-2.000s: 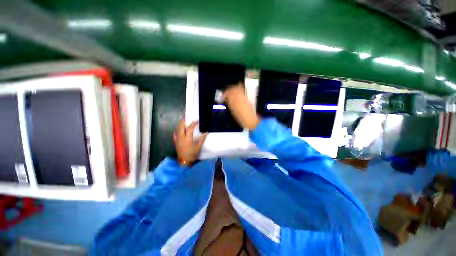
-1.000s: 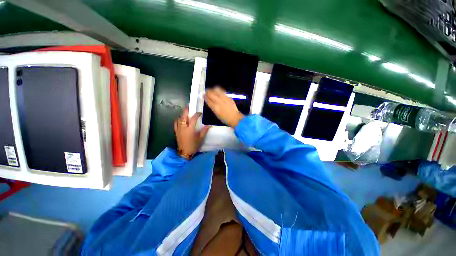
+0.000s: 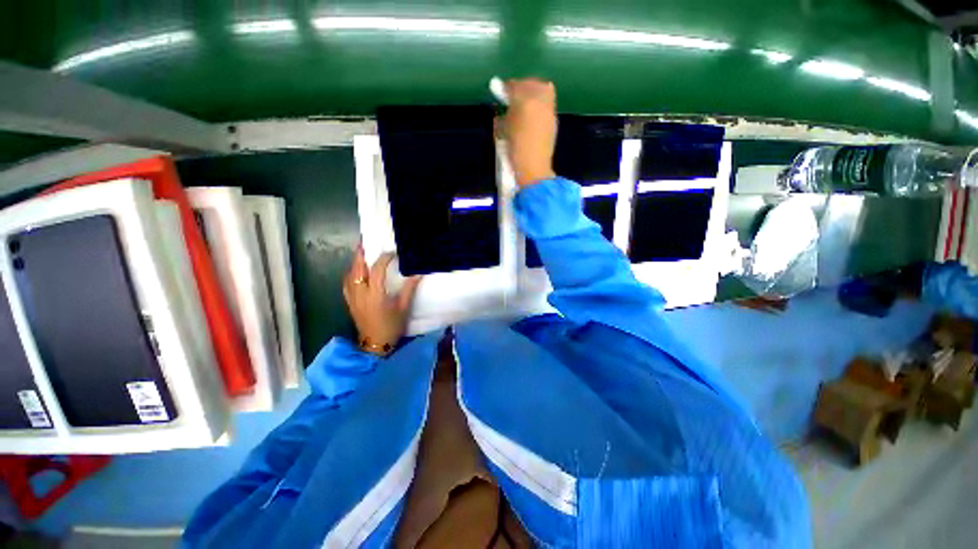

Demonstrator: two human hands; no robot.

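Observation:
A white foam tray (image 3: 461, 295) lies in front of me with three glossy black tablets. The left tablet (image 3: 440, 193) juts over the tray's far edge. The middle tablet (image 3: 590, 161) is partly hidden by my right forearm. The right tablet (image 3: 676, 193) lies in its recess. My left hand (image 3: 378, 300) rests on the tray's near left corner, thumb and fingers apart, by the left tablet's lower corner. My right hand (image 3: 529, 123) is raised near the left tablet's far right corner, with a small white wipe (image 3: 499, 90) in its fingertips.
Upright foam trays (image 3: 193, 322) with dark-backed tablets and a red divider (image 3: 204, 290) stand at left. A clear bottle (image 3: 858, 169) lies at right near a bag of white wipes (image 3: 783, 247). The green conveyor (image 3: 643, 75) runs along the far side. Cardboard boxes (image 3: 858, 407) are on the floor.
My right hand has moved from the left tablet's left side to beyond its far right corner. My left hand stays at the tray corner. The camera view has shifted.

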